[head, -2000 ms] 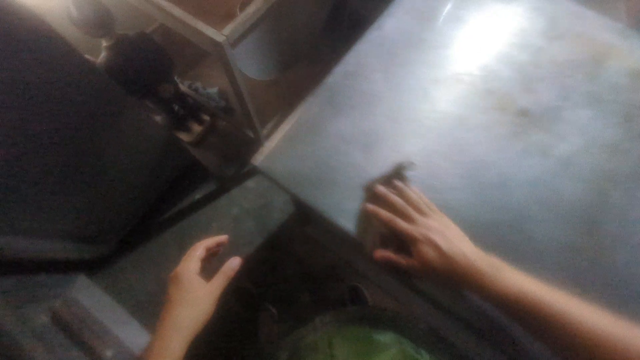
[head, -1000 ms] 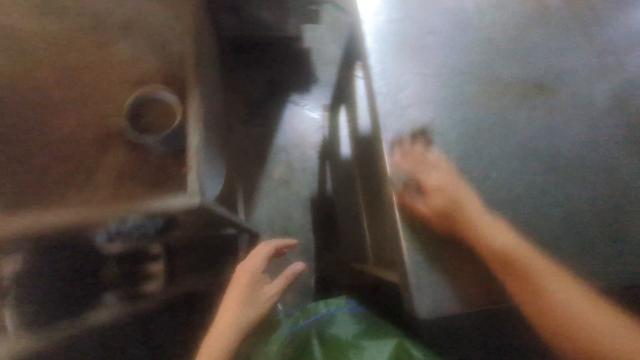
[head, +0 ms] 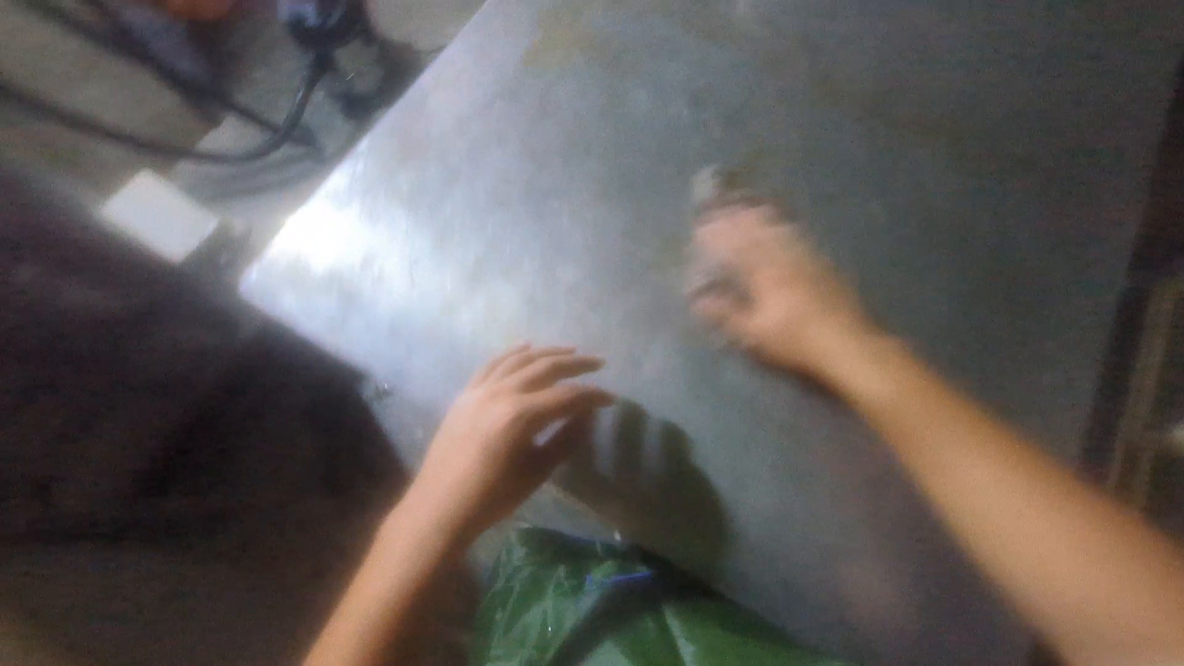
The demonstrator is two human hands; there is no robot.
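My right hand (head: 777, 287) is blurred over a wide metal sheet or tabletop (head: 592, 231), its fingers bent around a crumpled greyish cloth or pad (head: 714, 199) that touches the surface. What the cloth is made of cannot be told. Lower and to the left, my left hand (head: 518, 416) hovers above the same metal surface, fingers apart and holding nothing, with its shadow falling to the right of it. Bright light reflects off the metal near its left corner.
Green glossy material (head: 629, 610), perhaps an apron, shows at the bottom. A dark block-like surface (head: 166, 398) fills the left side. Beyond the metal's left edge lie a black cable (head: 231, 153) and a small white rectangular piece (head: 162, 213). A dark edge runs along the right.
The view has turned a lot. My right hand has gone from near the metal's edge to farther in over it; my left hand, earlier beside the surface, is now above it.
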